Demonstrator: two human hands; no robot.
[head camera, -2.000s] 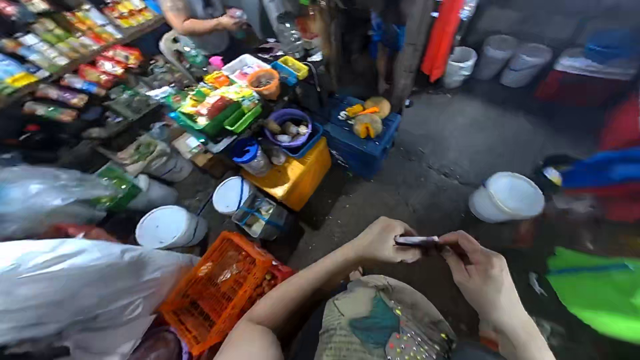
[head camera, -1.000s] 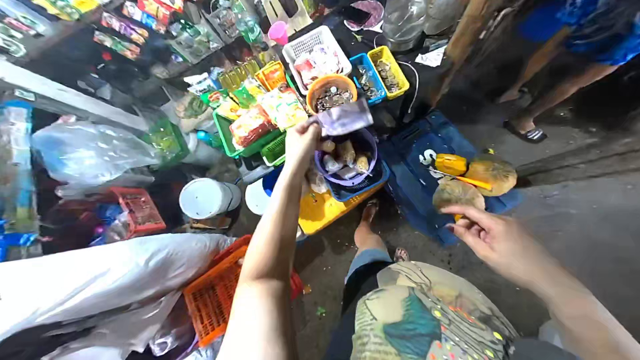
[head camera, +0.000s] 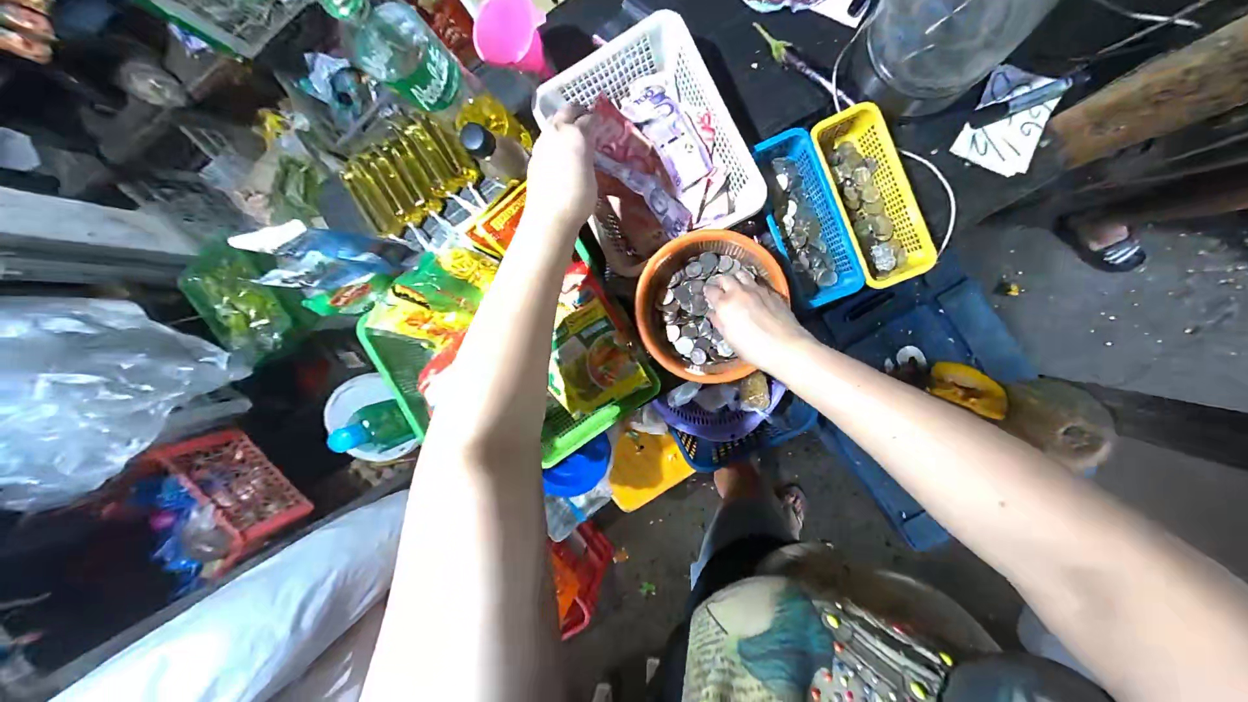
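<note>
My left hand (head camera: 564, 175) is at the left edge of a white plastic basket (head camera: 749, 180), its fingers closed on reddish banknotes (head camera: 634, 161) that hang over the basket. Purple banknotes (head camera: 673, 127) lie inside it. My right hand (head camera: 746, 312) reaches into an orange bowl (head camera: 651, 327) of coins (head camera: 694, 292), fingertips among the coins; whether they pinch any is hidden. Right of the bowl stand a blue basket (head camera: 850, 278) and a yellow basket (head camera: 924, 229), both with coins.
A green basket (head camera: 585, 439) of packets lies under my left forearm. Below the bowl is a purple basket (head camera: 717, 421). Oil packets (head camera: 409, 171) and a plastic bottle (head camera: 400, 54) stand at upper left, a clear container (head camera: 926, 49) at upper right. A person's sandaled foot (head camera: 1111, 244) shows at right.
My right hand has moved from beside the round tan things into the coin bowl. My left hand, earlier holding a purple note above the purple basket, is now at the white basket with reddish notes.
</note>
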